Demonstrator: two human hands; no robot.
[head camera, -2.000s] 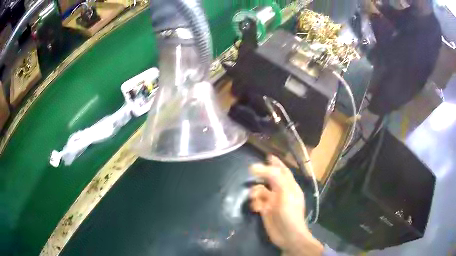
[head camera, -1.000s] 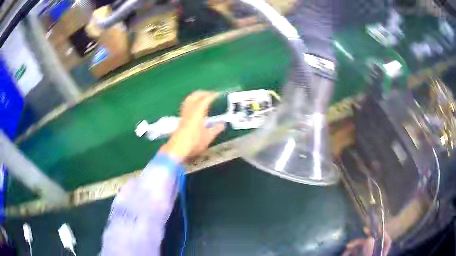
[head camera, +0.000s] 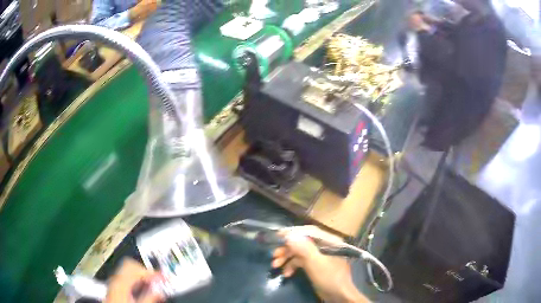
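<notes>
The white housing shell (head camera: 175, 254) lies in front of me on the dark mat, below the clear hood; its inner parts are blurred. My left hand (head camera: 137, 283) holds its lower left edge, cut off by the bottom of the picture. The bagged white cord (head camera: 83, 285) trails off to the left. My right hand (head camera: 305, 254) holds the soldering iron (head camera: 261, 232), whose tip points left toward the shell without touching it. A thin pale tube runs back from the iron.
The clear extraction hood (head camera: 184, 177) hangs over the mat's far edge. The black solder station (head camera: 308, 121) stands behind the iron stand (head camera: 270, 165), with a green spool (head camera: 264, 52) and brass strips (head camera: 362, 62) beyond. Black crate (head camera: 451, 237) at right. People's parts show at the top.
The shell and bagged cord have moved from the green conveyor onto the dark mat with my left hand. My right hand now clearly holds the iron, away from the stand. The view has swung right.
</notes>
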